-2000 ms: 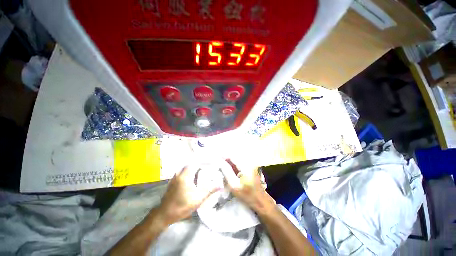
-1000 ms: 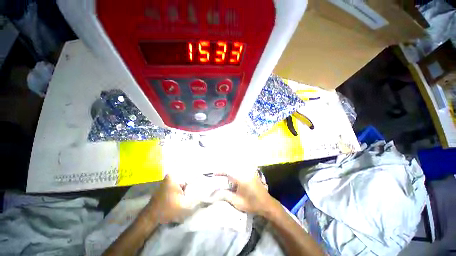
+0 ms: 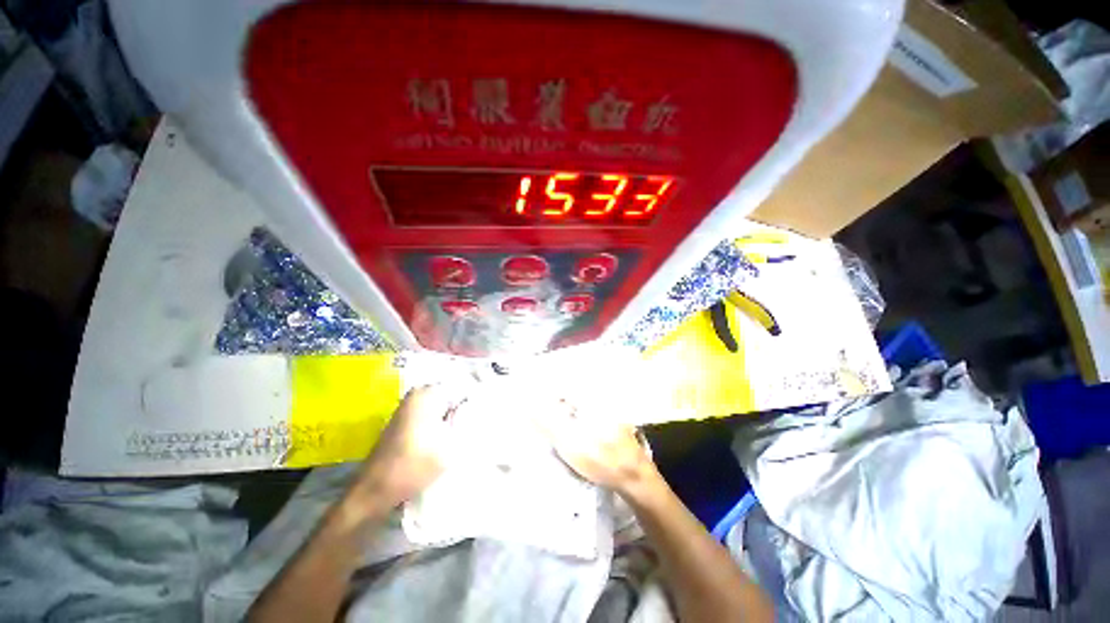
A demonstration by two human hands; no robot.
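Note:
A pale grey-white garment (image 3: 505, 517) hangs from both hands over the table's front edge, its upper part washed out by the work light. My left hand (image 3: 420, 444) holds its left side near the light. My right hand (image 3: 603, 448) holds its right side; its fingertips are lost in glare. The white button machine (image 3: 195, 110) with a red panel fills the top centre. Its display (image 3: 530, 196) reads 1533. The dies below the head are hidden by glare, with a small dark piece just visible.
Shiny button heaps lie left (image 3: 292, 304) and right of the head. Yellow and black pliers (image 3: 749, 316) lie on the right. Yellow patches (image 3: 345, 405) mark the table front. Garment piles lie left (image 3: 116, 548) and right (image 3: 895, 487). A cardboard box (image 3: 852, 134) stands upper right.
The garment now lies flatter and spread between the hands, where it was bunched. Both hands have moved slightly up toward the head. The machine head looks larger and nearer as the view shifts.

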